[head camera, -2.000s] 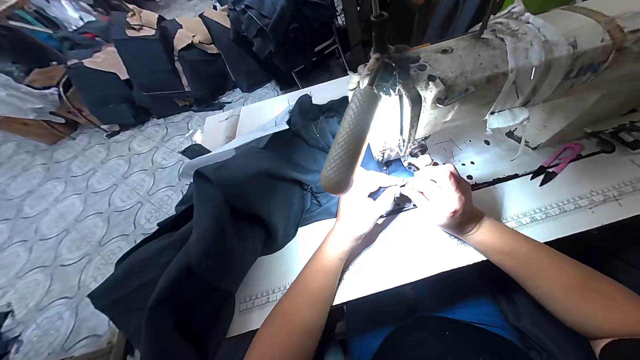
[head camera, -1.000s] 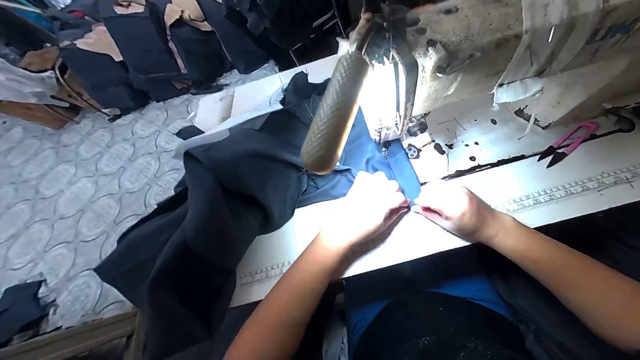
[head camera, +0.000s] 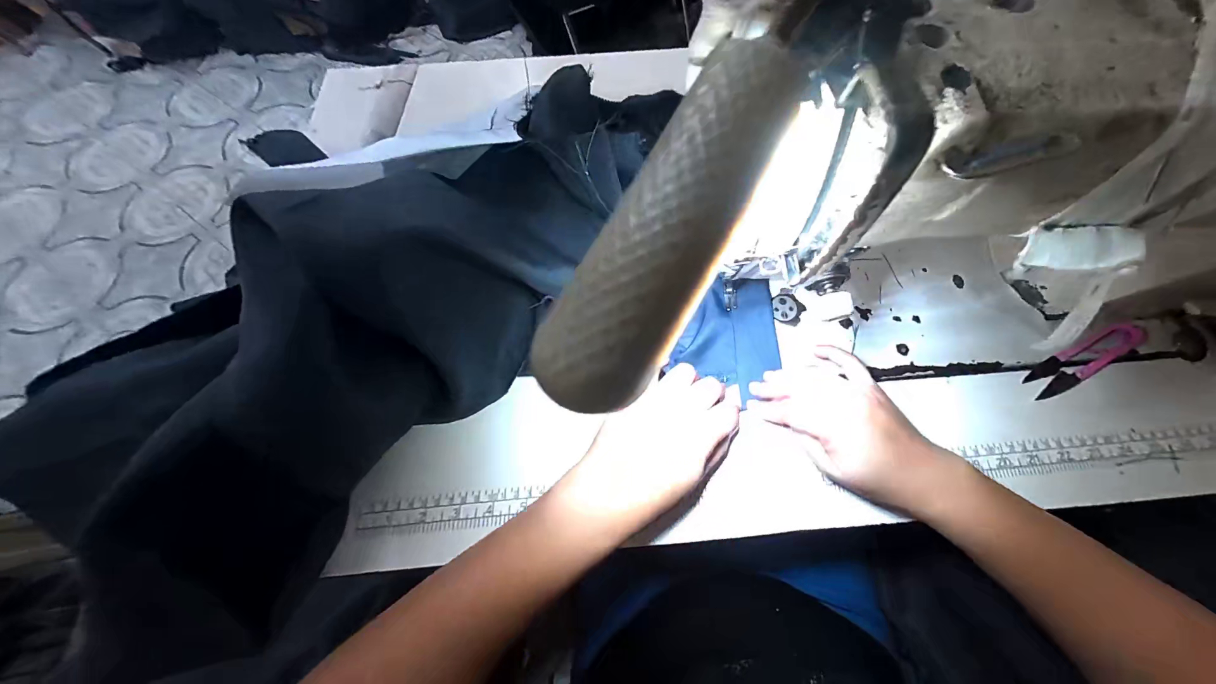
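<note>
Under the presser foot (head camera: 730, 293) of a sewing machine (head camera: 1007, 133) lies a blue-lit strip of dark cloth (head camera: 752, 347). My left hand (head camera: 665, 427) grips the near end of that strip, fingers curled. My right hand (head camera: 841, 418) rests at the strip's right edge with its fingertips on the cloth; whether it pinches it is not clear in the glare. The rest of the dark garment (head camera: 380, 275) is heaped to the left and hangs over the table's near edge. A textured lamp (head camera: 655, 237) blocks part of the cloth from view.
Pink-handled thread snips (head camera: 1088, 359) lie on the machine bed at the right. A measuring tape (head camera: 446, 510) runs along the front of the white table (head camera: 570, 532). More dark cloth (head camera: 228, 24) lies beyond, over a patterned floor (head camera: 114, 171).
My hands were close together near the needle, then at the strip's near end; now my right hand is flatter, with its fingers more spread. The view has moved closer to the table.
</note>
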